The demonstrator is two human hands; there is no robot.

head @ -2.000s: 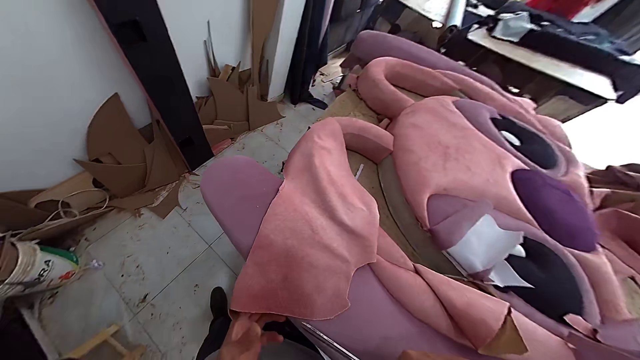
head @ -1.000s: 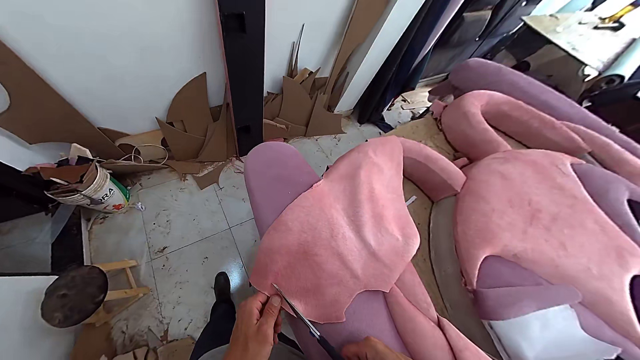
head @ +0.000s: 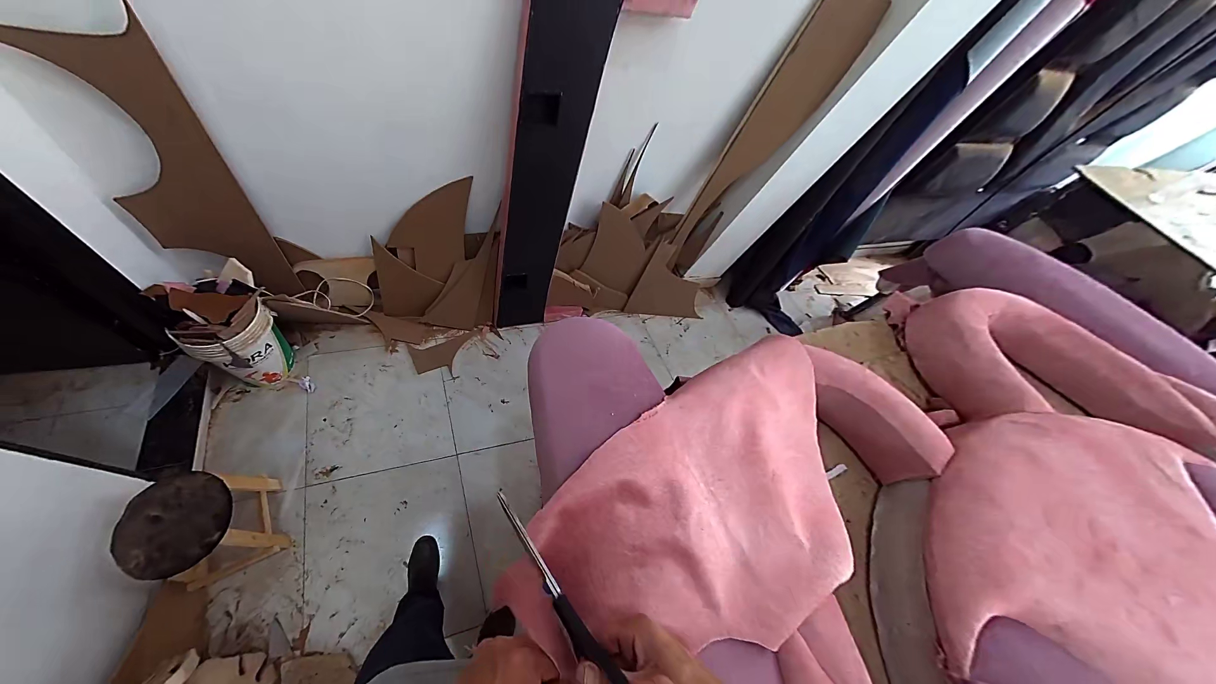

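A loose piece of pink plush fabric lies over a padded purple form. My right hand holds a pair of scissors with dark handles at the fabric's lower left edge, blades pointing up and left. Just left of it, my left hand is at the fabric's lower corner, partly cut off by the frame; its fingers look closed on the edge. To the right is a large padded figure in pink plush with purple parts, on a brown board.
Brown board offcuts lean on the white wall beside a black post. A bucket of scraps and a round-topped wooden stool stand at left. My shoe is on the tiled floor.
The scissors have come up and left from the fabric's lower edge, and their blades now point away from me. The view has swung left.
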